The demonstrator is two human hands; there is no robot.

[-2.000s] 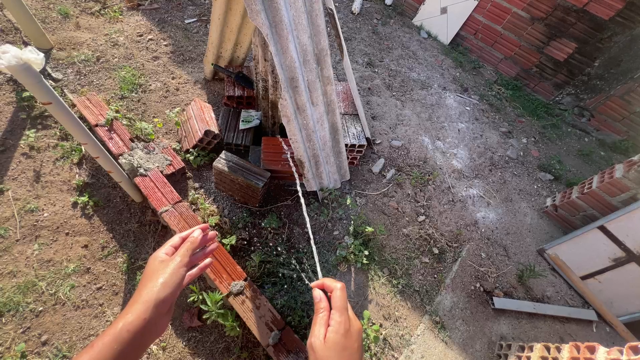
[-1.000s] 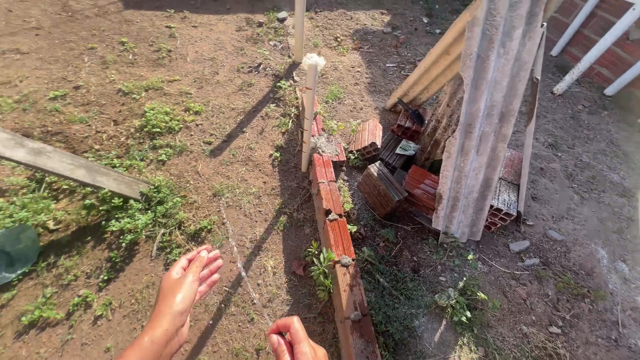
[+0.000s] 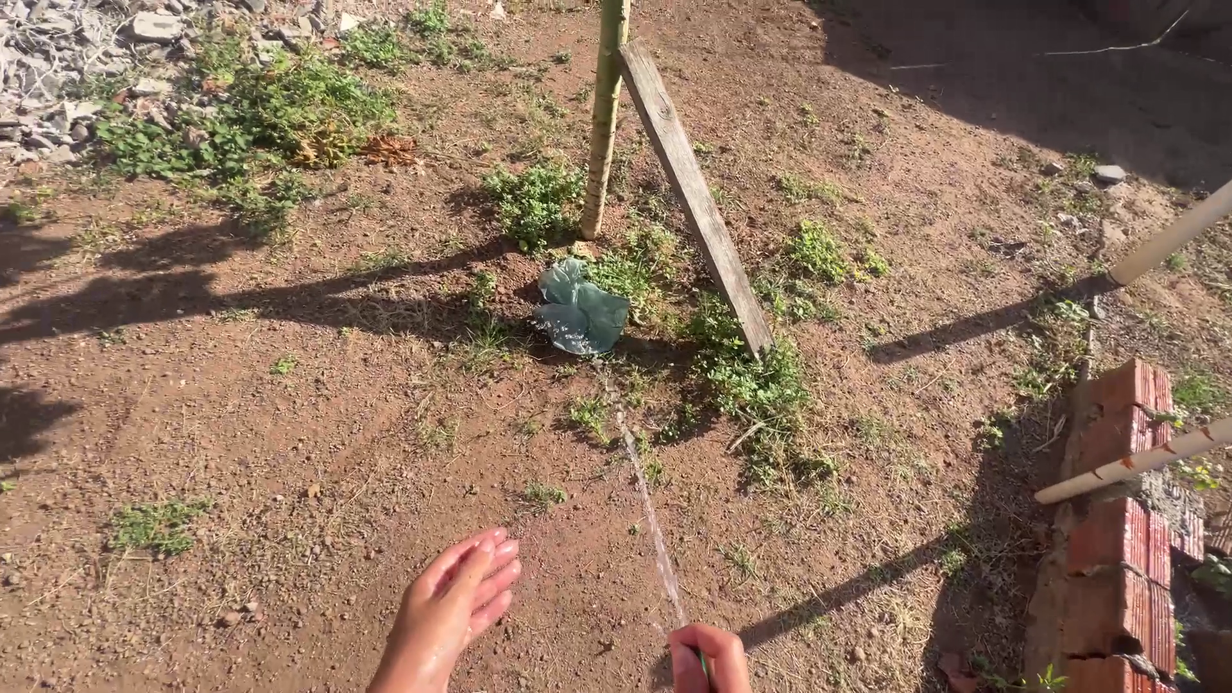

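Observation:
My right hand (image 3: 707, 659), at the bottom edge of the head view, is closed around a green hose end that barely shows between the fingers. From it a thin stream of water (image 3: 643, 481) runs up and left to a crumpled dark green plastic sheet or piece (image 3: 582, 313) on the soil, with splashes on its surface. My wet left hand (image 3: 452, 608) is held in the air to the left of the stream, fingers together and slightly curved, holding nothing. Just behind the green plastic stands a slender tree trunk (image 3: 604, 125), with a weathered wooden board (image 3: 695, 197) leaning against it.
A low row of red hollow bricks (image 3: 1121, 539) runs along the right, with a pale pole (image 3: 1141, 467) across it and another pole (image 3: 1174, 231) farther back. Weeds (image 3: 756, 385) grow around the board's foot. Rubble (image 3: 58, 77) lies at the upper left.
The view has swung far to the left, from the corrugated sheets and brick pile to the tree trunk. The water stream now lands on the green plastic. My left hand stays raised beside the stream.

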